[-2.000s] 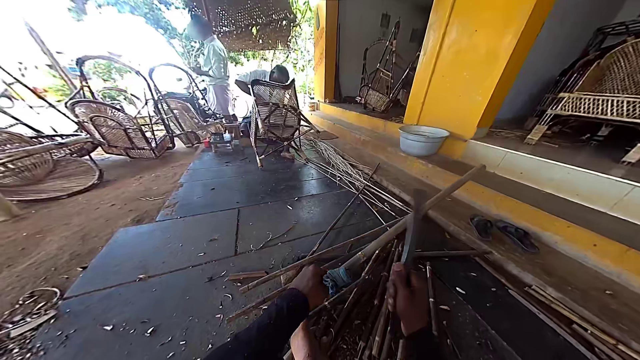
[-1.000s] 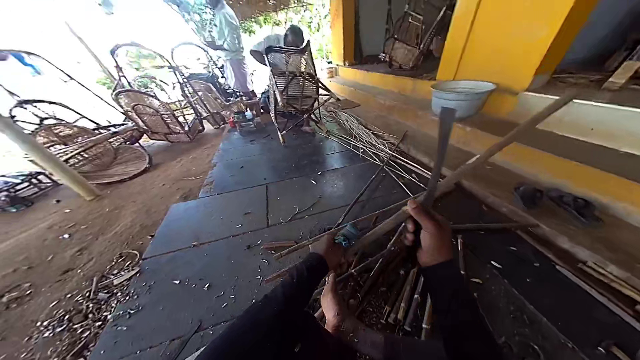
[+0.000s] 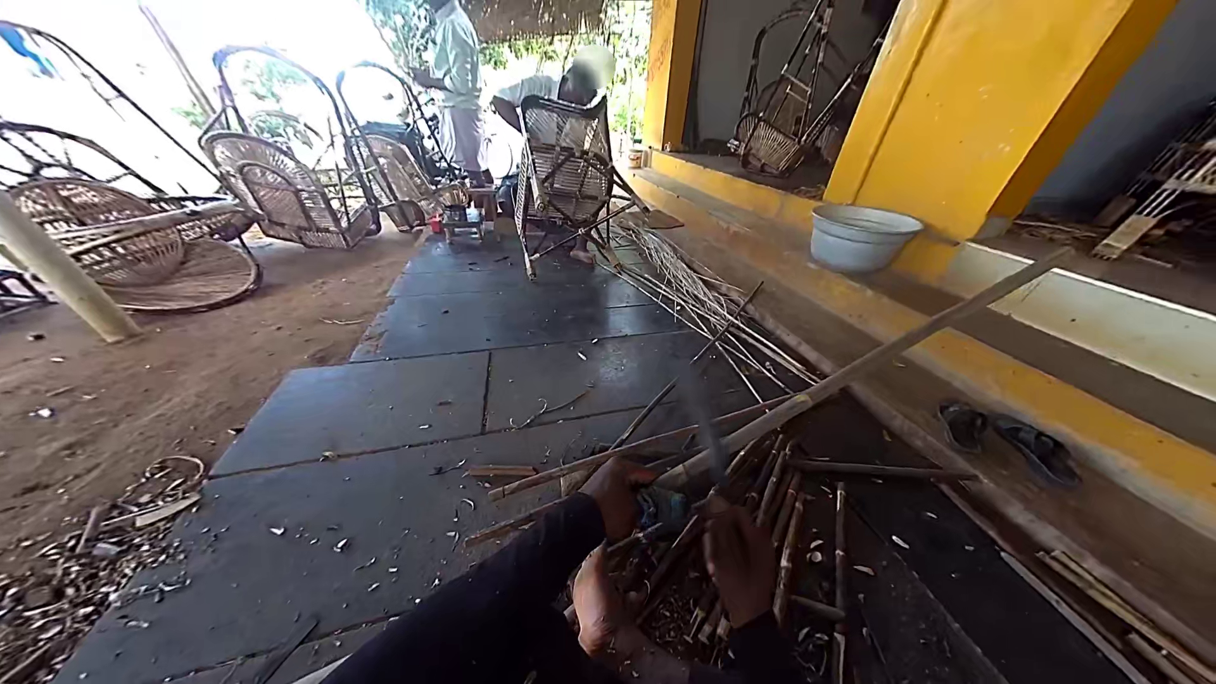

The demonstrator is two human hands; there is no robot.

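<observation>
A long bamboo pole [image 3: 883, 356] slants from low centre up to the right. My left hand [image 3: 619, 496] grips its lower end, with a blue-green cloth [image 3: 662, 507] wrapped at the hold. My right hand [image 3: 739, 556] is closed around the handle of a long metal blade [image 3: 703, 418]; the blade is motion-blurred and crosses the pole just beyond my left hand. The handle is mostly hidden by my fingers. One bare foot [image 3: 597, 603] rests below, between my arms. Cut cane pieces [image 3: 788, 541] and shavings lie under and around the pole.
Thin cane strips [image 3: 689, 294] lie along the step. A metal tub [image 3: 863, 237] and sandals [image 3: 1035, 448] are at right. Ahead, a person [image 3: 541, 90] sits behind a cane chair [image 3: 567, 161]; another person [image 3: 458, 85] stands. Cane swing seats [image 3: 285, 190] stand at left.
The blade has dropped from upright above my right hand to lean across the pole, and my right hand has moved lower. My left hand stays at the cloth.
</observation>
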